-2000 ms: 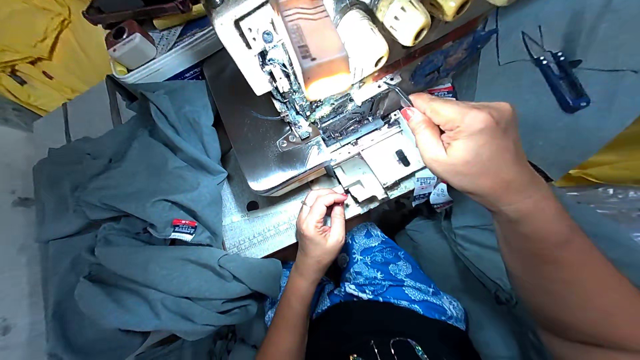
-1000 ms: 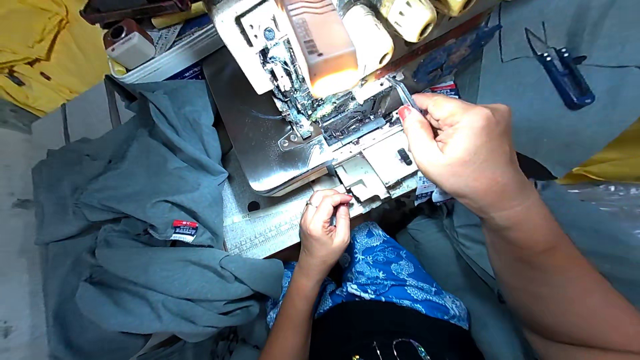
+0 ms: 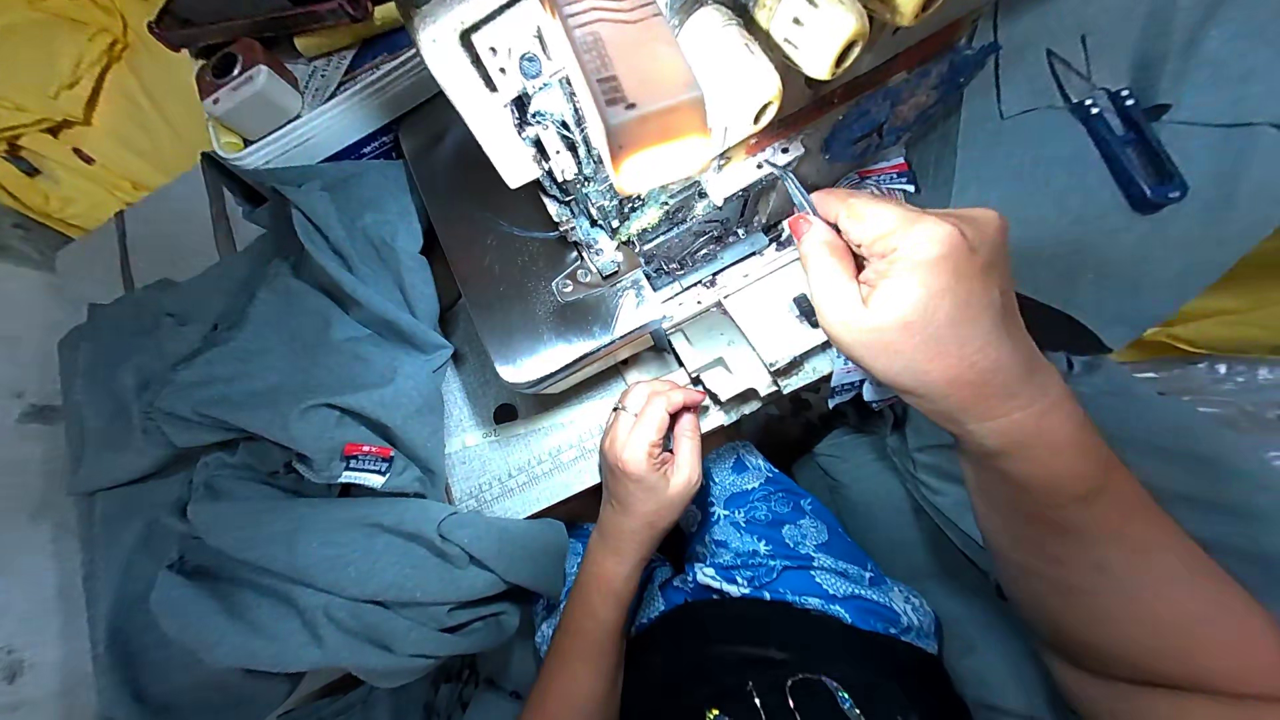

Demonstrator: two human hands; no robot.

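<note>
Metal tweezers (image 3: 795,190) are pinched between the thumb and fingers of my right hand (image 3: 905,290), their tips at the right end of the exposed looper area of an overlock sewing machine (image 3: 700,235). The machine's front cover (image 3: 725,355) is swung down toward me. My left hand (image 3: 650,450) is just below that cover, thumb and fingertips together around a small dark thing too hidden to identify. A steel cloth plate (image 3: 500,270) lies left of the loopers. The machine's lamp lights the mechanism.
Grey-green fabric with a sewn label (image 3: 367,465) is heaped at left. Thread snips (image 3: 1130,150) lie on grey cloth at upper right. Yellow thread cones (image 3: 815,35) stand behind the machine. A white tray (image 3: 330,115) with small items and yellow fabric (image 3: 110,110) occupy the upper left.
</note>
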